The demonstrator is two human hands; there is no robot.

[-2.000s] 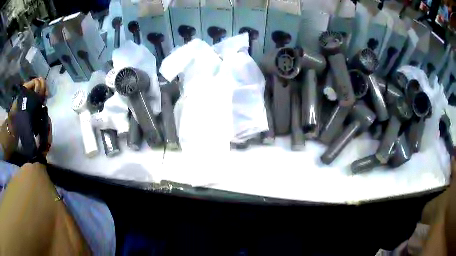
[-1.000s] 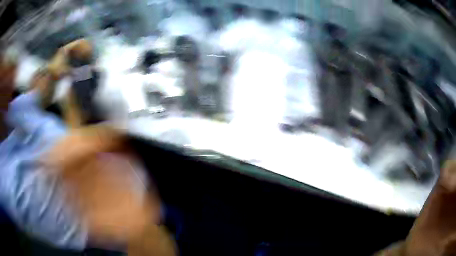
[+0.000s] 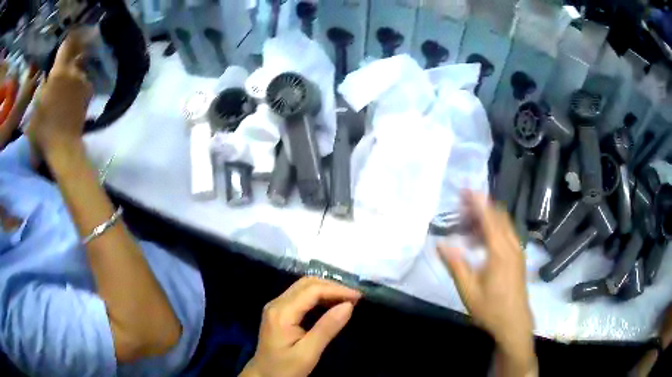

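My left hand (image 3: 306, 324) is at the bench's front edge, palm inward, fingers bent and thumb a little apart, with nothing visible in it. My right hand (image 3: 490, 269) is slightly blurred, raised over the front of the table, fingers spread and empty. Behind it lie limp milky white bags (image 3: 401, 154) in a heap. Dark grey units with round heads lie at right (image 3: 589, 162). More lie left of the bags, one with a spoked head (image 3: 298, 125) on top. A white unit (image 3: 201, 158) lies at their left end.
Pale blue-grey boxes (image 3: 435, 59) with dark product pictures stand in a row behind the units. At left, a neighbour's bare arm (image 3: 110, 243) with a bracelet rests at the bench edge, near a thick black loop (image 3: 133, 66). A dark green edge (image 3: 331, 276) borders the bench.
The view has turned left, so the table things sit further right. Both my hands have come into view over the front edge. The neighbour's hand is raised, and the black loop shows beside it.
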